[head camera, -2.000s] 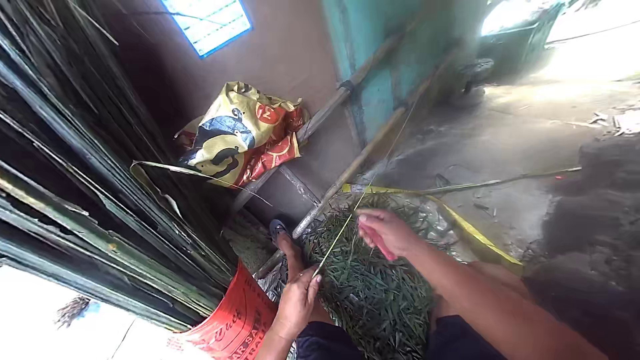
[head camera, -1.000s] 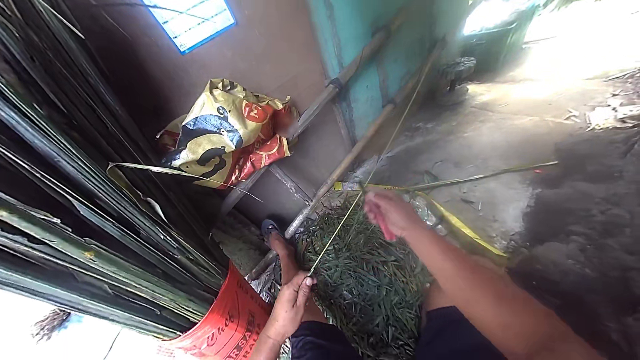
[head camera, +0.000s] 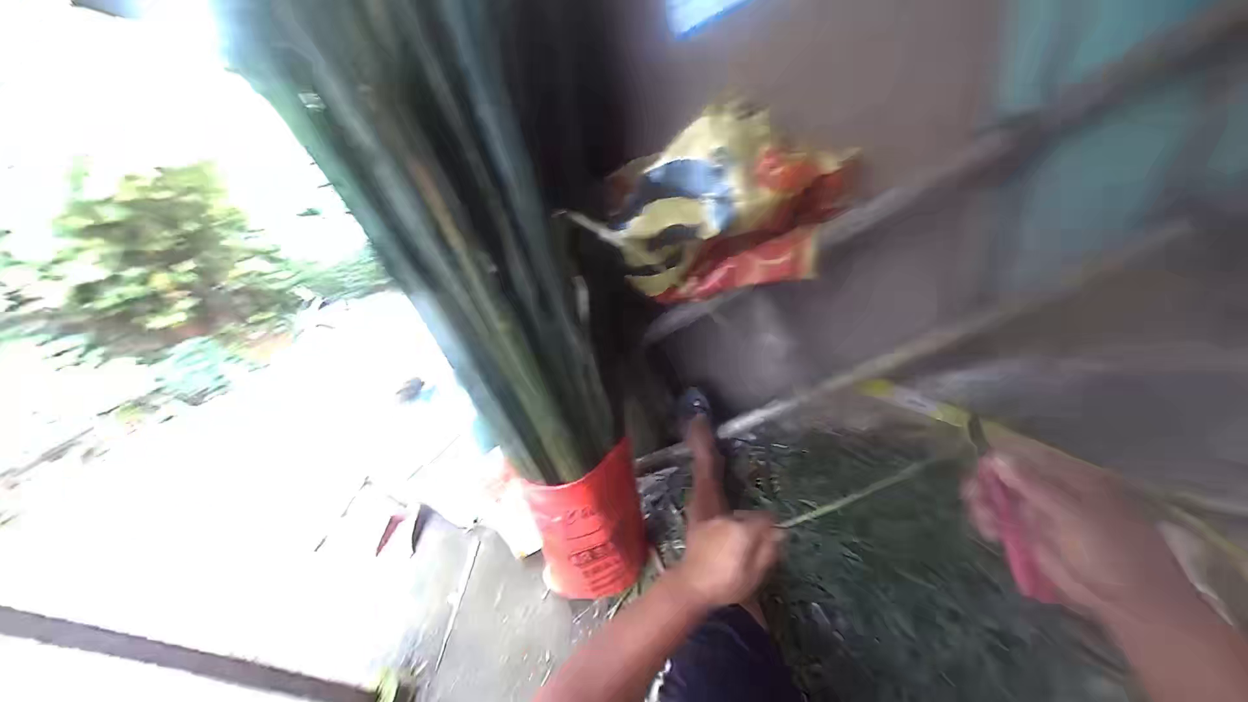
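My left hand (head camera: 729, 558) is closed on one end of a thin green strip (head camera: 858, 499), low in the middle of the head view. The strip slants up to the right toward my right hand (head camera: 1048, 531), which grips a red-handled knife (head camera: 1009, 531) with a short dark blade pointing up. Beneath both hands lies a heap of green leafy cuttings (head camera: 877, 595). Left of my left hand, a red bucket (head camera: 590, 526) holds long green stalks (head camera: 458, 234) that lean up to the left. The view is blurred, and whether the blade touches the strip I cannot tell.
A yellow and red printed sack (head camera: 721, 205) lies against the wall beyond the bucket. Wooden poles (head camera: 877, 366) run slanting along the wall. A yellow strap or tape (head camera: 936, 408) stretches past my right hand. My foot (head camera: 695, 405) is near the poles. Bushes (head camera: 166, 253) stand outside at left.
The view has swung left, bringing the whole bucket and the bushes outside into sight. My right hand is now farther from my left hand, which still holds the strip.
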